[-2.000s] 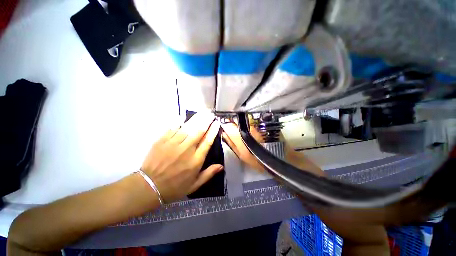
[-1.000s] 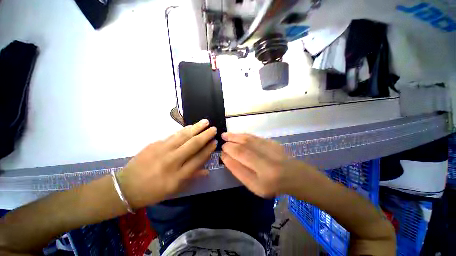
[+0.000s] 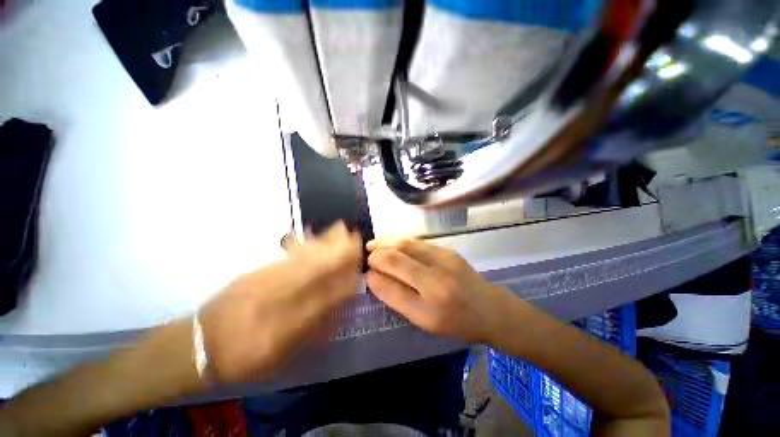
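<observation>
A black fabric panel [image 3: 329, 192] lies lengthwise on the machine bed, its far end at the needle area under the sewing machine head [image 3: 359, 68]. My left hand [image 3: 286, 299] is blurred and bent over the near end of the panel, its fingertips on or just above the cloth. My right hand [image 3: 432, 286] is at the panel's near right edge, thumb and fingers together, pinching that edge. The presser foot and needle are mostly hidden by the machine head.
Black pieces with small white loops [image 3: 150, 47] lie at the far left. A black fabric stack [image 3: 19, 209] lies at the left edge. Dark and white scraps [image 3: 620, 186] are under the machine arm. The ruler-marked table edge [image 3: 547, 286] runs in front, with blue crates [image 3: 556, 397] below.
The view has shifted, so the machine head covers more of the picture than a second ago. My left hand has changed from lying flat to bent fingers. My right hand stays at the panel's near edge.
</observation>
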